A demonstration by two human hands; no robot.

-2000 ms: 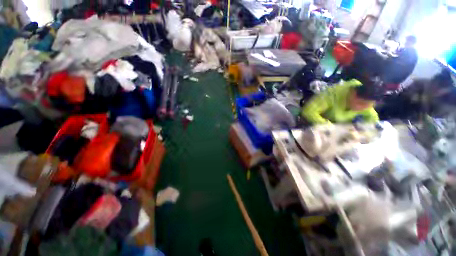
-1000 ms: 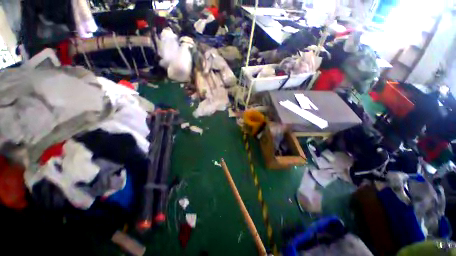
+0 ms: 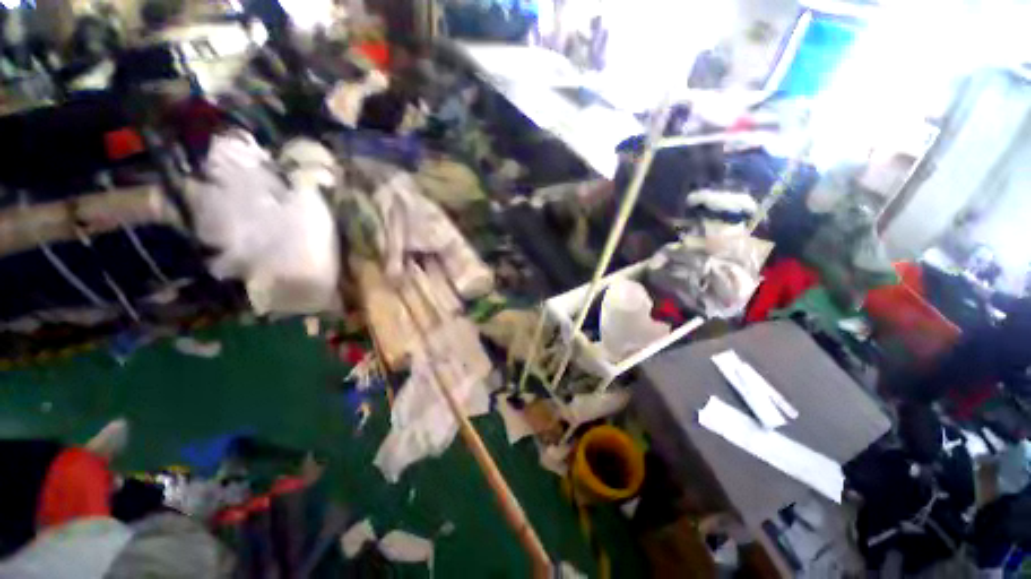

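A long tan wooden pole (image 3: 481,456) runs from the bottom edge, right of centre, up and to the left over the green floor. Its upper part passes over a pale crumpled cloth or plastic sheet (image 3: 421,409) near tan flat pieces. Whether it touches them is unclear. Its near end is cut off by the bottom edge. Neither of my hands is in the picture.
A yellow round container (image 3: 608,463) stands right of the pole. A grey-topped block with white strips (image 3: 763,390) is further right. A white frame (image 3: 627,271) with thin uprights stands behind. White bags (image 3: 277,232) lie left. Dark bundles with red ends are lower left.
The view has moved forward along the aisle and turned right. The pole has come forward with it and now overlaps the pale sheet. The green-clad person and the red crates have left the view.
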